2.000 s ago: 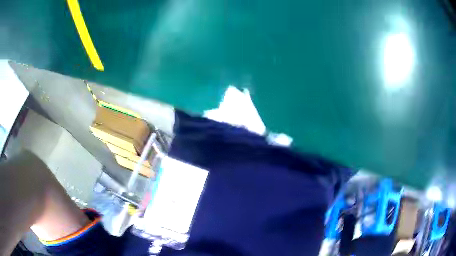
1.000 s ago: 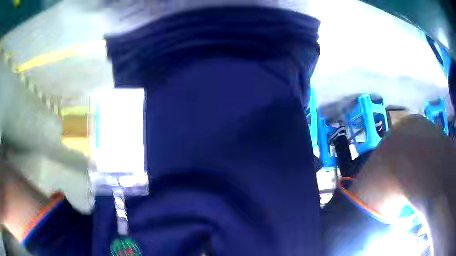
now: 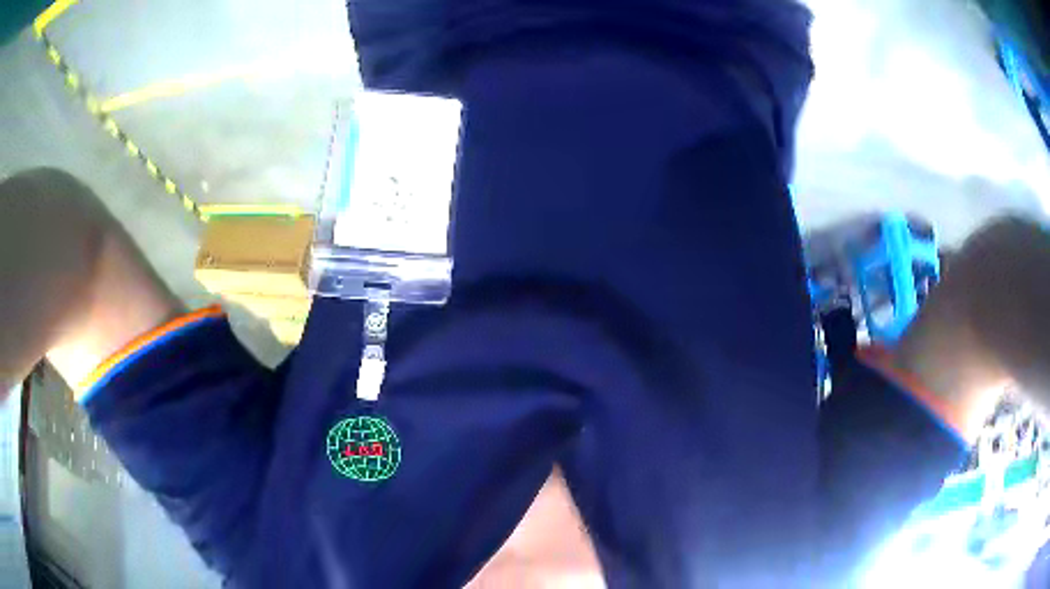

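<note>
Neither hand shows clearly. A bare, blurred left forearm (image 3: 104,276) runs out at the left edge from a navy sleeve with orange and blue trim. A bare, blurred right forearm (image 3: 967,322) runs out at the right edge. Both hands seem cut off or beyond the picture. The wearer's navy shirt (image 3: 622,230) fills the middle. A clear badge holder (image 3: 397,178) with a white card lies on it, with a short strap below. A green globe logo (image 3: 364,449) is on the shirt. No work piece is visible.
Brown cardboard boxes (image 3: 253,247) stand on the grey floor at left, beside yellow floor lines (image 3: 161,90). Blue frames or stools (image 3: 898,270) stand at right. A perforated grey panel (image 3: 69,460) is at lower left. Bright glare covers the lower right.
The view has swung from the green bench down to the wearer's chest. The bench surface has nearly left the picture. The right forearm has come into view, and the badge now sits nearer the middle.
</note>
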